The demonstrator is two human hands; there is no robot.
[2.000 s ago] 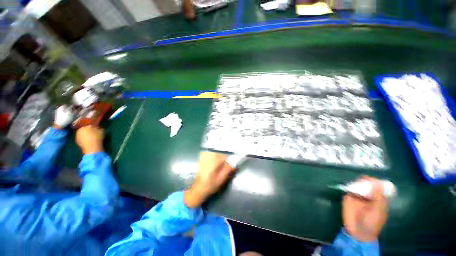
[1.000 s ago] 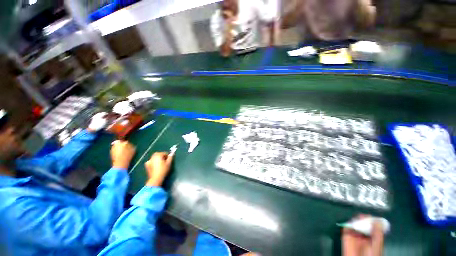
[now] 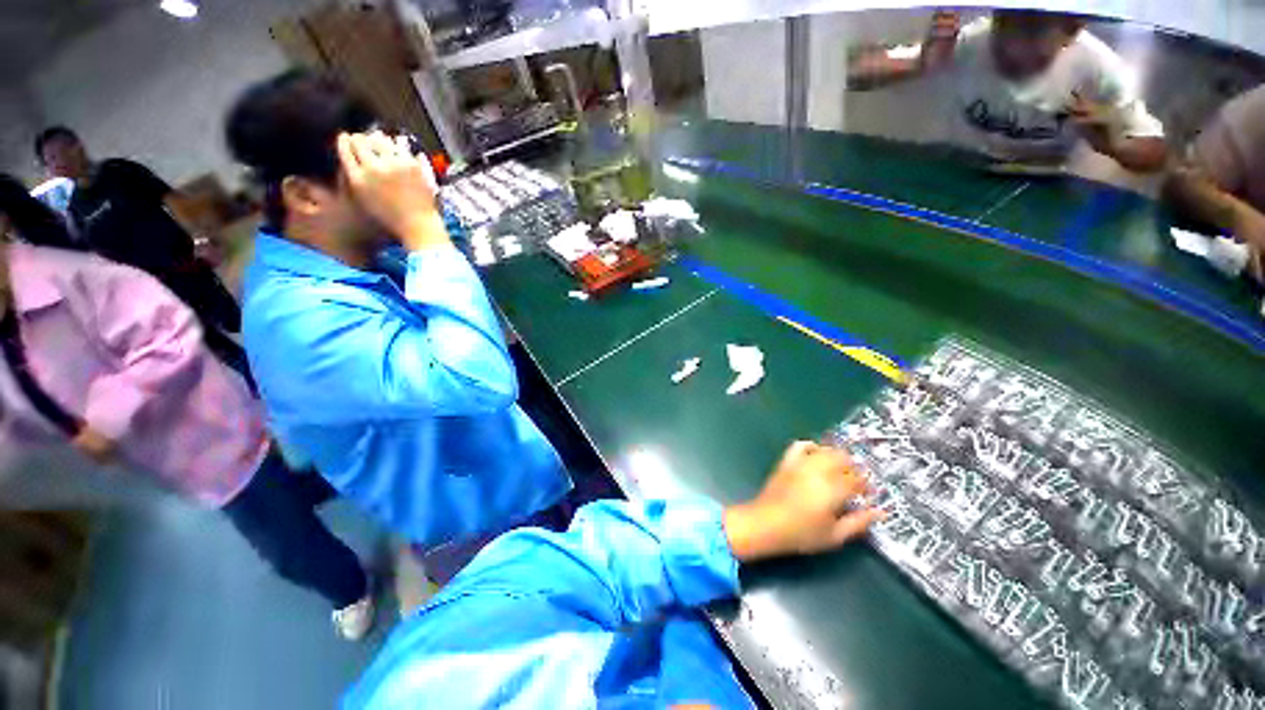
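Note:
My left hand (image 3: 812, 502), bare with a bright blue sleeve, is at the near left edge of the clear tray (image 3: 1034, 520). Its fingertips are over the tray's edge pockets; I cannot tell whether they hold a piece. The tray has rows of small white and silvery workpieces and runs out of the picture at the lower right. A small white workpiece (image 3: 687, 369) lies on the green bench left of a crumpled white wipe (image 3: 745, 368). My right hand is out of the picture, and the glue bottle does not show.
A worker in a blue smock (image 3: 382, 361) sits close on my left, one hand raised to the head. A red-orange fixture (image 3: 611, 266) stands on the bench in front of that worker. People stand behind at far left; others sit across the bench.
The view has swung left; my right hand, the bottle and the blue bin have left it. My left hand has moved from beside the wipe to the tray, and a small piece lies by the wipe.

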